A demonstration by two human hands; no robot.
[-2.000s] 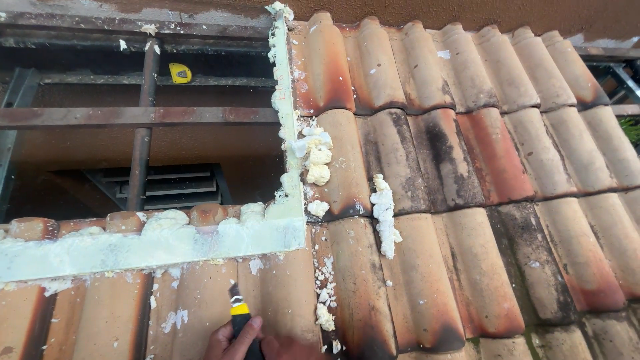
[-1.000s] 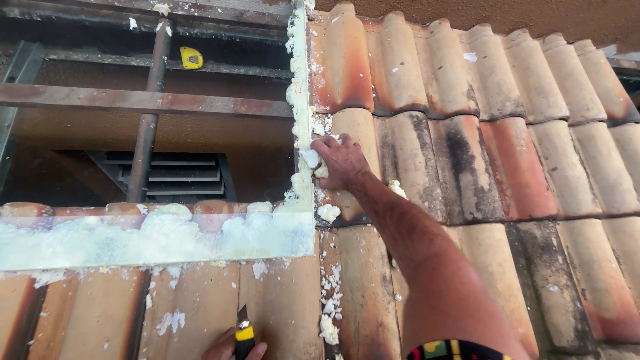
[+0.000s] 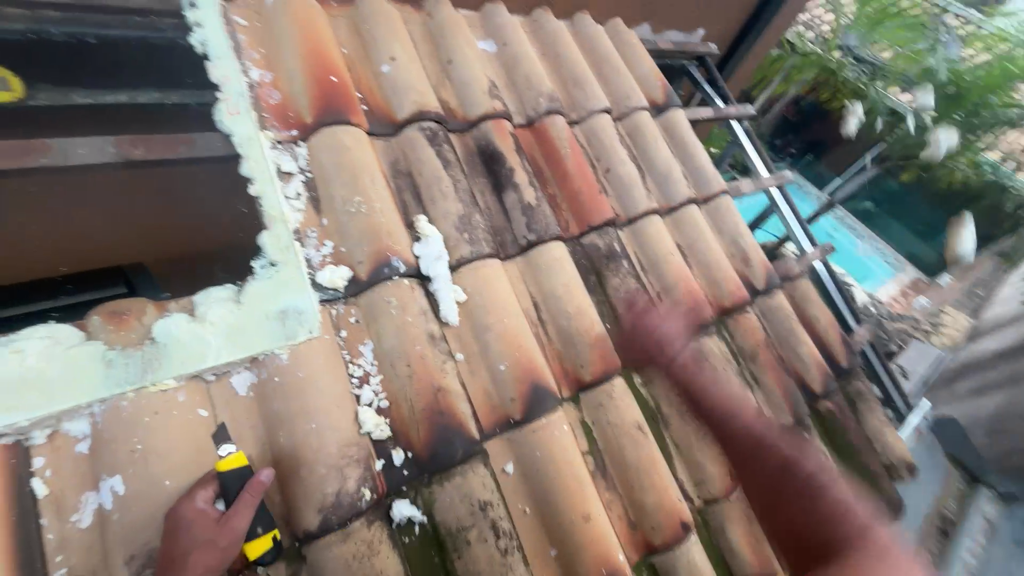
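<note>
My left hand [image 3: 210, 520] holds a black and yellow snap-off utility knife [image 3: 246, 508], its blade pointing up over the roof tiles at the lower left. My right hand [image 3: 660, 328], blurred, is stretched out over the clay roof tiles [image 3: 544, 320] right of centre; whether it holds anything cannot be told. Several pale pieces are in mid-air at the upper right, among them a foam chunk [image 3: 960, 238]. Trimmed expanding foam [image 3: 272, 296] borders the opening at the left. A long strip of foam [image 3: 436, 268] lies on the tiles, with crumbs [image 3: 368, 392] below it.
A yellow object [image 3: 10, 85] sits at the far upper left, beside dark bars. Past the roof's right edge are a metal frame with crosspieces [image 3: 780, 188], a turquoise pool [image 3: 848, 232] and green plants [image 3: 920, 72].
My right hand has moved from the foam beside the opening out to the right, and the chunks there are fewer. Pale pieces now show in the air. The view has swung right.
</note>
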